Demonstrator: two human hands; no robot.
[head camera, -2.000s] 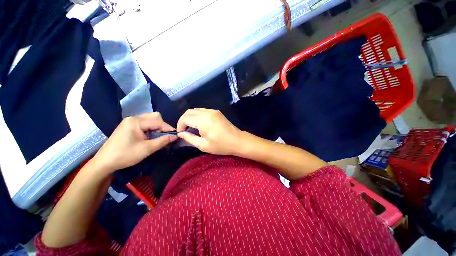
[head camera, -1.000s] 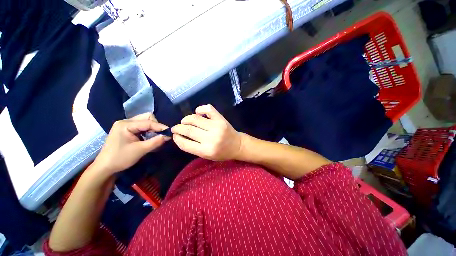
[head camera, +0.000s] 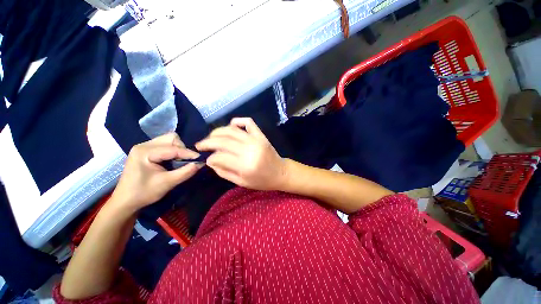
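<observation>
A navy cut panel (head camera: 56, 119) lies over the left part of the white table and hangs over its front edge. A pale grey strip (head camera: 151, 77) lies on it and runs down from near the machine's needle area (head camera: 135, 10) to my left hand. My left hand (head camera: 155, 169) pinches a folded edge of the navy cloth between thumb and fingers. My right hand (head camera: 243, 155) is at the same edge, its fingertips touching my left fingertips and closed on the cloth. The exact fold between the fingertips is partly hidden.
The white machine bed (head camera: 219, 47) is ahead, with a brown-red cord (head camera: 344, 18) at its edge. A red crate (head camera: 474, 89) holding navy cloth (head camera: 391, 124) stands at the right. Another red crate (head camera: 504, 178) is farther right. A red crate part (head camera: 173, 229) shows below my hands.
My right hand has turned and its fingers have shifted slightly along the cloth edge. The grey strip's lower end has shifted slightly left. My left hand keeps its pinch.
</observation>
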